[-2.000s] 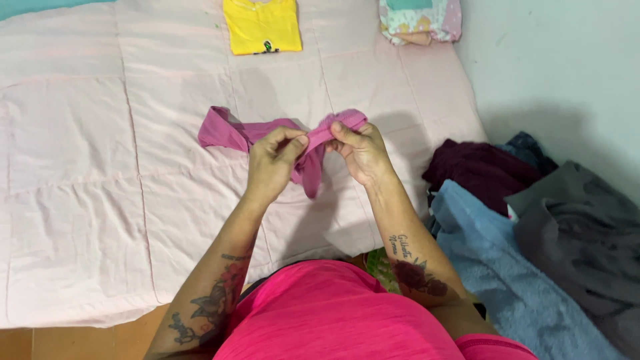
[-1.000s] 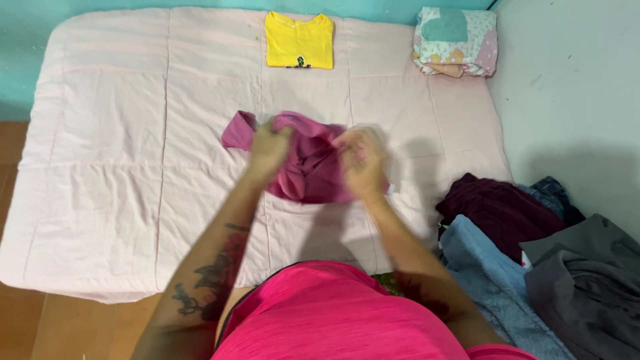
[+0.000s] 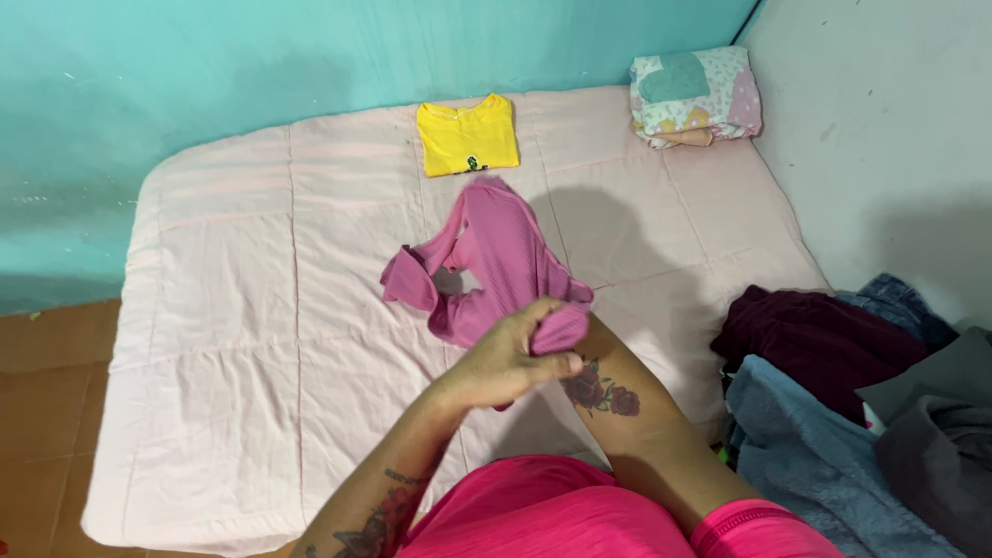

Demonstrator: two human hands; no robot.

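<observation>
A pink ribbed garment (image 3: 504, 240) is held up over the middle of the bed, its cloth hanging in loose folds with a gap showing through on the left. My left hand (image 3: 515, 356) grips a bunched part of it between thumb and fingers. Behind the garment and my left hand, my right hand is hidden; only the right forearm shows, running up to the cloth, so its hold cannot be told. Beyond the garment lies a folded yellow shirt (image 3: 469, 139) with a small dark and green print.
A pale pink quilt (image 3: 217, 310) covers the bed, which meets a turquoise wall (image 3: 194, 70). A folded patterned cloth (image 3: 697, 97) sits at the far right corner. Maroon (image 3: 821, 341), light blue (image 3: 806, 449) and dark grey (image 3: 945, 449) fabrics are heaped at the right.
The pink garment has gone from bunched to more spread out. My left hand has moved right, across the right forearm, and my right hand has passed out of sight. The view has tilted up.
</observation>
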